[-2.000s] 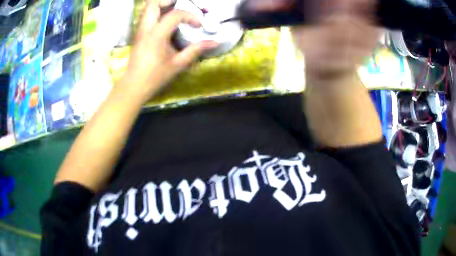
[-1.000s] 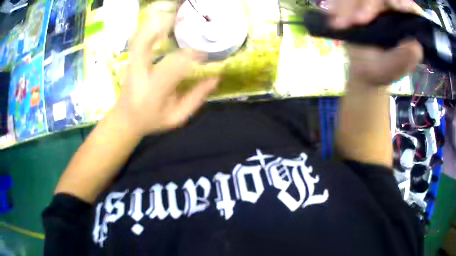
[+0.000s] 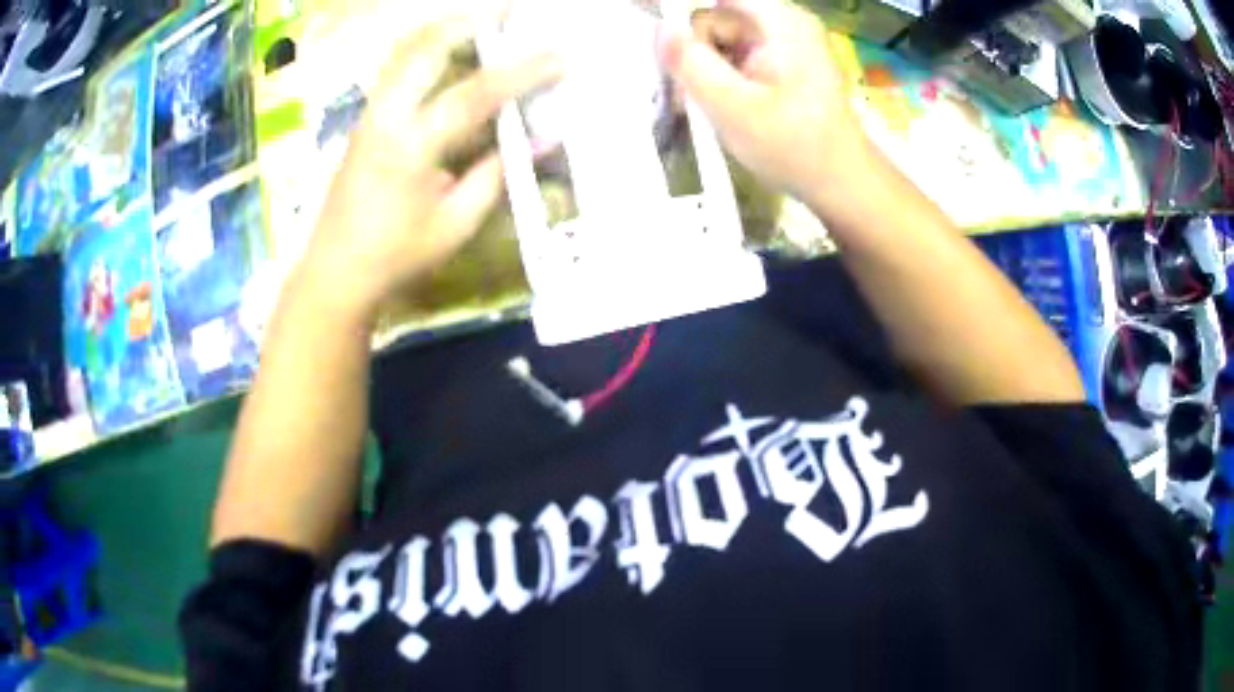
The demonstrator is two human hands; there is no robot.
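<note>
A white plastic frame (image 3: 643,270) with two long side arms and a slotted rectangular end lies over the yellow padded nest (image 3: 467,281), its end past the bench's front edge. Its far part is washed out by glare. Red lead wires (image 3: 627,372) with a small pale connector hang from under it over the dark shirt. My left hand (image 3: 420,176) holds the frame's left side, fingers on its upper part. My right hand (image 3: 765,88) holds its upper right side with bent fingers. The fingertips are partly lost in glare.
Silver-and-cream boxes (image 3: 1008,47) stand at the back right. White-and-black units (image 3: 1150,81) lie right of them. A blue crate (image 3: 1062,291) of similar units is at the right, below bench level. Printed sheets (image 3: 210,264) cover the bench's left. A blue object (image 3: 54,575) is at lower left.
The black electric screwdriver has left my right hand and the view. The frame with its wires now shows near me, with both hands on it; earlier the round white housing sat in the nest.
</note>
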